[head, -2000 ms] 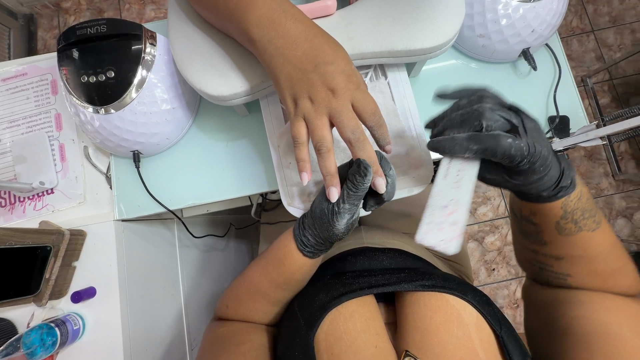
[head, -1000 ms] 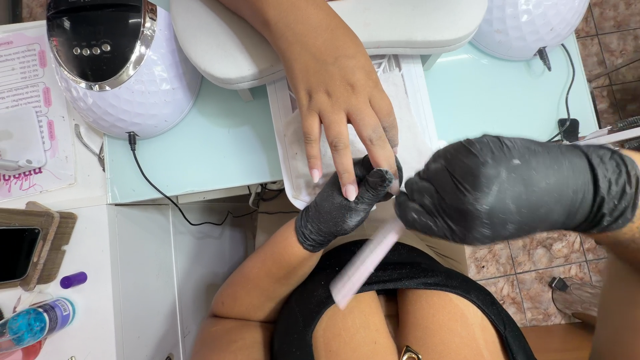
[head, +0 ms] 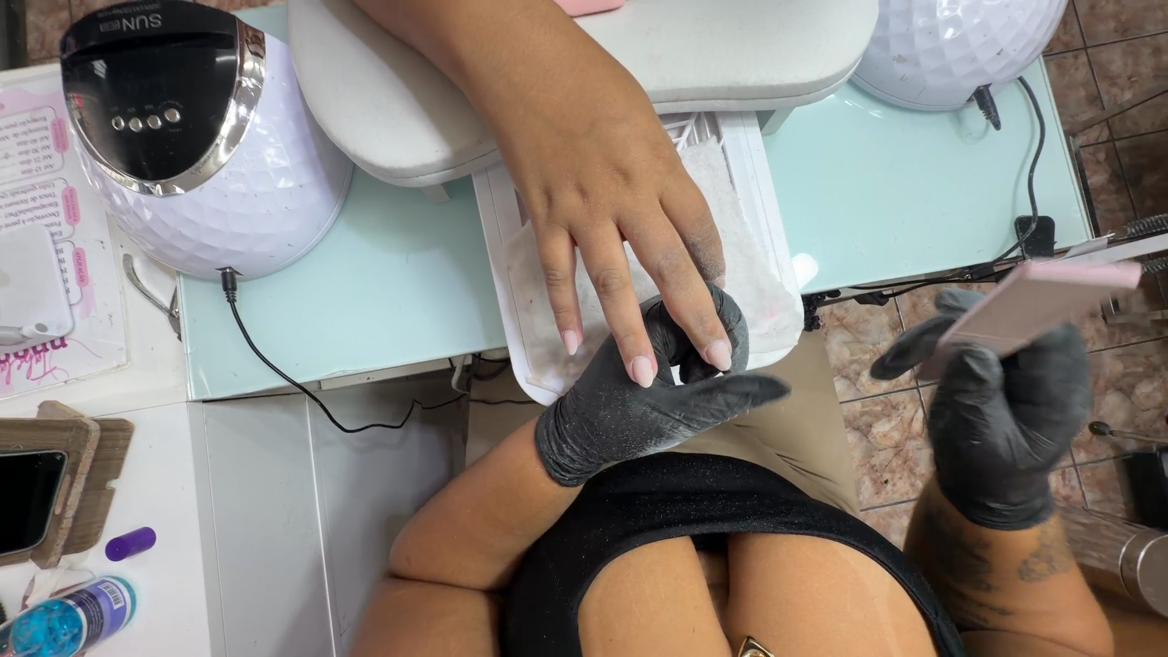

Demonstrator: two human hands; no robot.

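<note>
My left hand (head: pixel 639 392), in a dusty black glove, is under the fingertips of another person's hand (head: pixel 602 192), its fingers curled around one of them and its thumb stretched out to the right. Pale pink nails show on that person's hand, and dust lies on some fingers. At the right, away from that hand, my right hand (head: pixel 995 411) in a black glove holds a pale pink nail file (head: pixel 1036 306) raised at a tilt. Below the other person's fingers lies a white tray (head: pixel 789 319) lined with a dusty white sheet (head: pixel 748 265).
A white padded armrest (head: pixel 748 55) supports the other person's arm. Nail lamps stand on the glass tabletop at left (head: pixel 246 210) and right (head: pixel 949 55), with cords. At lower left are a phone (head: pixel 29 497) on a wooden stand, a purple cap (head: pixel 130 544) and a blue bottle (head: pixel 68 620).
My right hand with the file has moved away to the right from beside the other person's fingers. My left thumb, earlier against a finger, now stretches out to the right.
</note>
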